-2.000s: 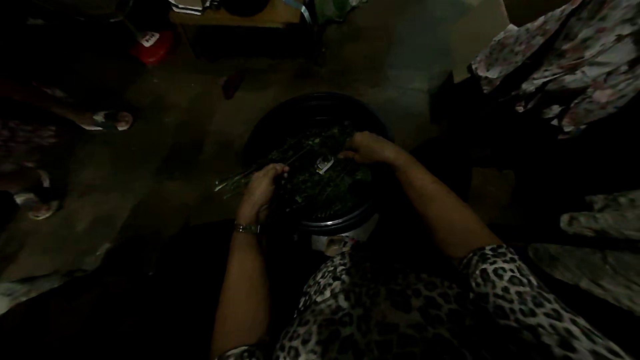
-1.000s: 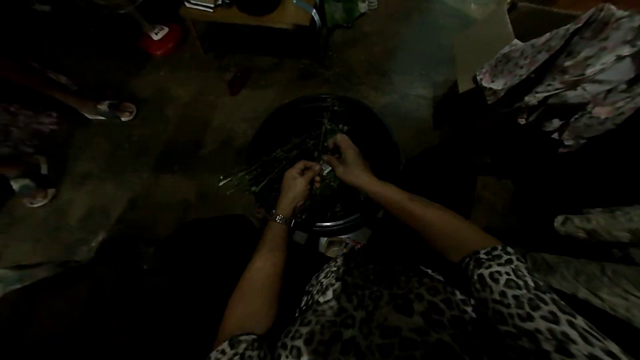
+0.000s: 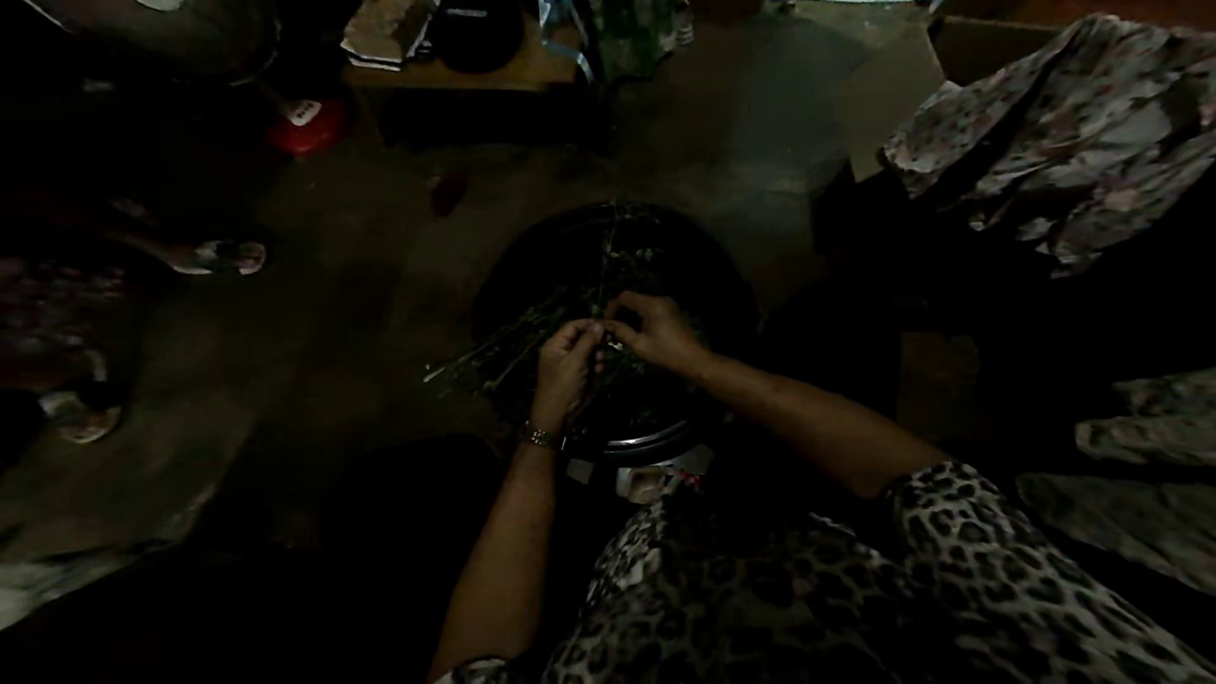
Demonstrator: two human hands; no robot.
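Note:
A round dark basin (image 3: 655,445) stands on the floor in front of me, with thin leafy green stems (image 3: 518,344) lying in it and poking past its left rim. My left hand (image 3: 568,369), with a metal-band watch (image 3: 540,435) at the wrist, is over the basin, its thumb and fingers pinched on a thin stem. Close on its right, my right hand (image 3: 655,331) has thumb and forefinger bent at the same stem, near my left fingertips. The dim light hides whether its fingers are closed on the stem.
Beyond the basin stands a low wooden table (image 3: 541,71) with a dark round object on it. A red object (image 3: 306,128) is on the floor beside it. Another person's sandalled feet (image 3: 233,256) are at the left. A cardboard box (image 3: 888,95) and floral cloth (image 3: 1102,142) are at the right.
Two seconds ago my hands were apart over the basin; they came together by one second ago and remain so. A thin stem now stretches away from my fingers toward the basin's far rim.

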